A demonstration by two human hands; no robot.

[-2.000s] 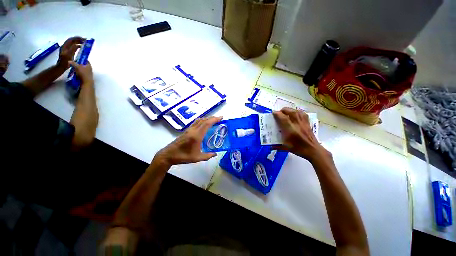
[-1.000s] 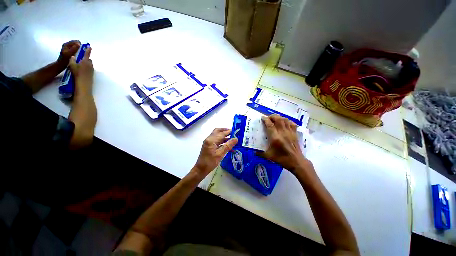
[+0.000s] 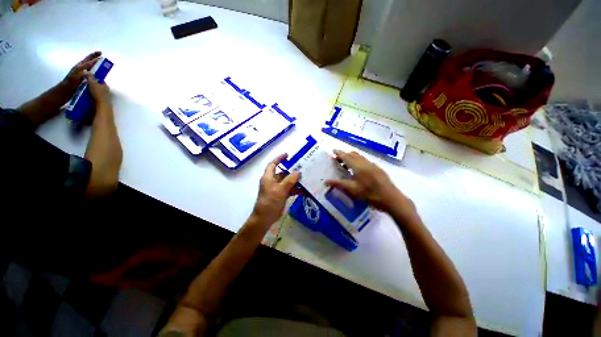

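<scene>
A white and blue retail box [image 3: 319,172] is held above the table, tilted, with a blue end flap standing out at its upper left end. My left hand [image 3: 273,192] grips its left edge near that flap. My right hand [image 3: 366,181] holds its right side, fingers on the printed face. No tray shows inside the box. Blue insert trays [image 3: 321,227] with a white cable lie under the box, partly hidden by it.
Filled boxes [image 3: 247,138] lie side by side at left. A flat box [image 3: 366,133] lies beyond my hands. A red bag [image 3: 484,99], dark bottle [image 3: 426,69] and brown paper bag [image 3: 324,29] stand behind. A co-worker's hands [image 3: 89,82] hold a box at far left.
The tray in my left hand has gone into the box, out of sight. The box has turned from level to slanting, and my left hand has shifted to its flap end.
</scene>
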